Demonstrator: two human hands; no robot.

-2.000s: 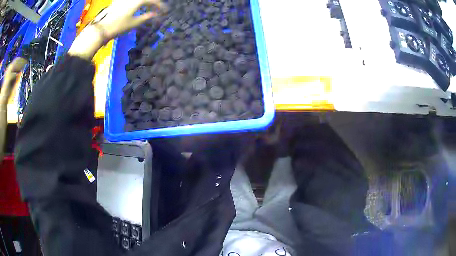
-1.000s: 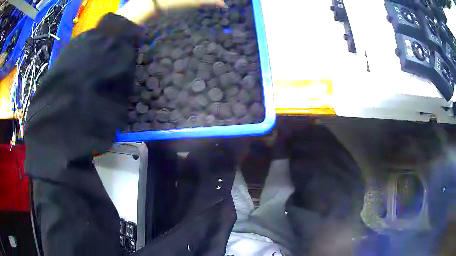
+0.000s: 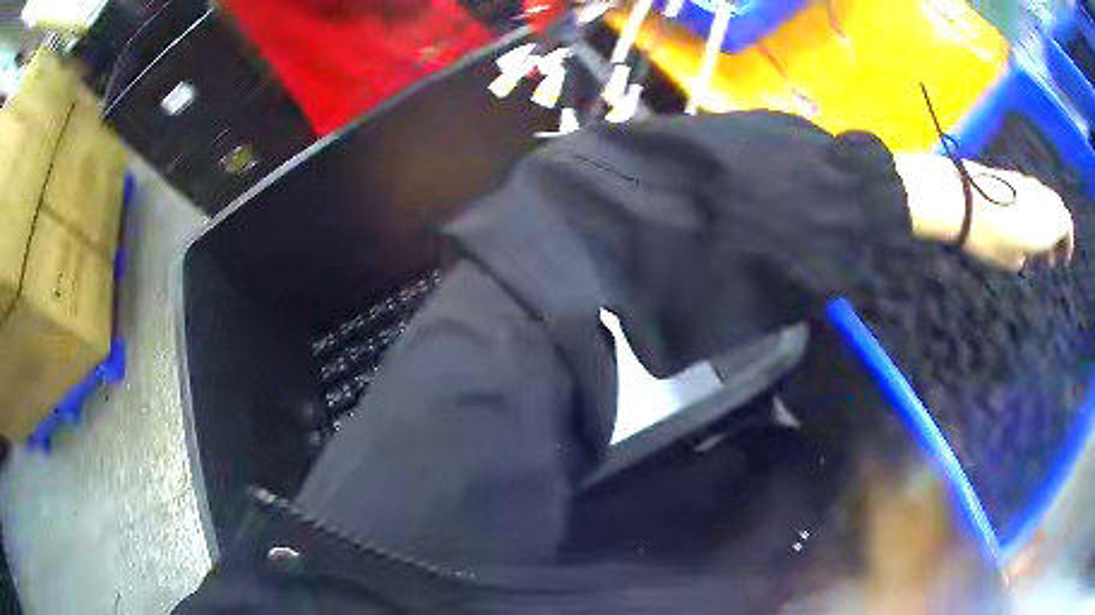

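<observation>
The blue tray (image 3: 919, 415) with many small black round knobs (image 3: 979, 348) is at the right, tilted in view and cut off by the edge. My left arm in a black sleeve reaches across to it. My left hand (image 3: 997, 226), bare with a dark cord at the wrist, is over the knobs, its fingers curled down. Whether it holds any knobs cannot be told. My right hand is not recognisable in the picture; a blurred brownish patch shows at the lower right.
A large black bin (image 3: 198, 360) holds rows of small black parts (image 3: 366, 348) and a grey-rimmed tray (image 3: 708, 415). White connectors (image 3: 550, 75) hang above near the orange-yellow bench top (image 3: 829, 72). Someone's red clothing (image 3: 360, 48) shows upper left. Cardboard boxes (image 3: 54, 252) stand at left.
The view has swung left and down, so the blue tray now lies at the right. The housings have left view; the black bin and boxes have appeared. My left hand shows again over the knobs.
</observation>
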